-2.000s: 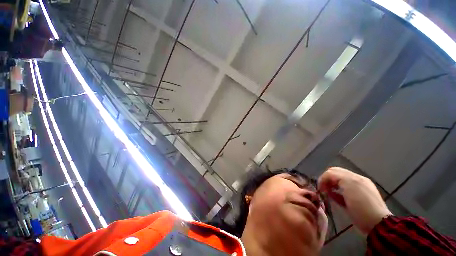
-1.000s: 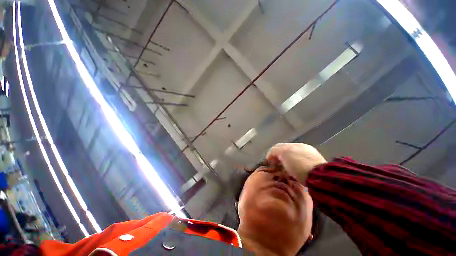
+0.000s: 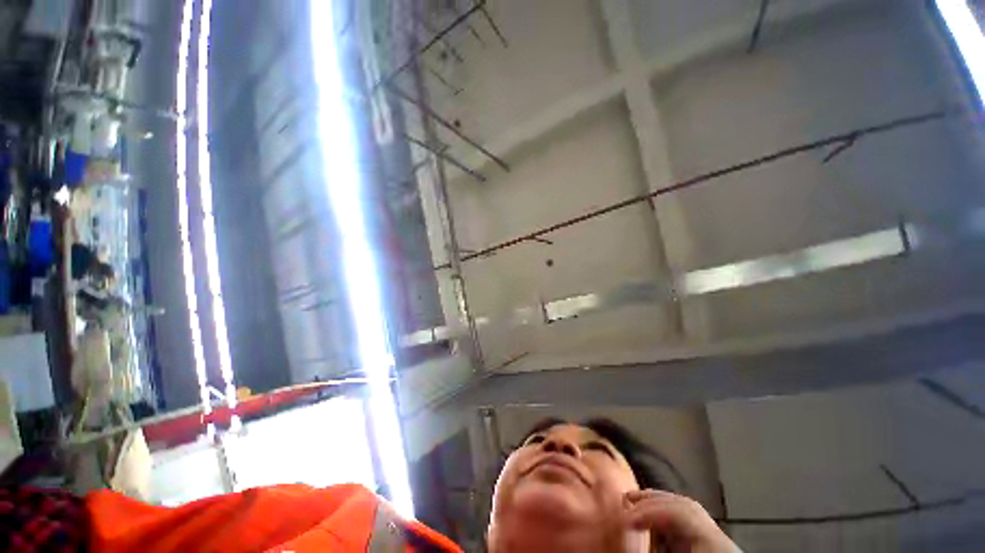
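The view points up from below at a person [image 3: 562,491] in an orange vest [image 3: 238,524], with a red-black checked sleeve [image 3: 43,524] at the lower left. The clothing fits the wearer's. A bare hand, seemingly my left hand [image 3: 675,521], is raised beside the face at the bottom edge. Its fingers look bent, and it is partly cut off; whether it holds anything cannot be told. My right hand is not in view. No cloth piece or tool can be made out near the hand.
A grey ceiling [image 3: 799,162] with beams and thin pipes fills the upper right. Bright light strips [image 3: 351,238] run down the left half. Blurred workshop tables and machines [image 3: 103,216] stand sideways along the left edge. A red beam [image 3: 254,408] crosses above a bright area at lower left.
The view has turned; the ceiling and lights have shifted. The face sits lower, and the hand has moved from over the eyes to beside the cheek. The raised sleeve has left the picture.
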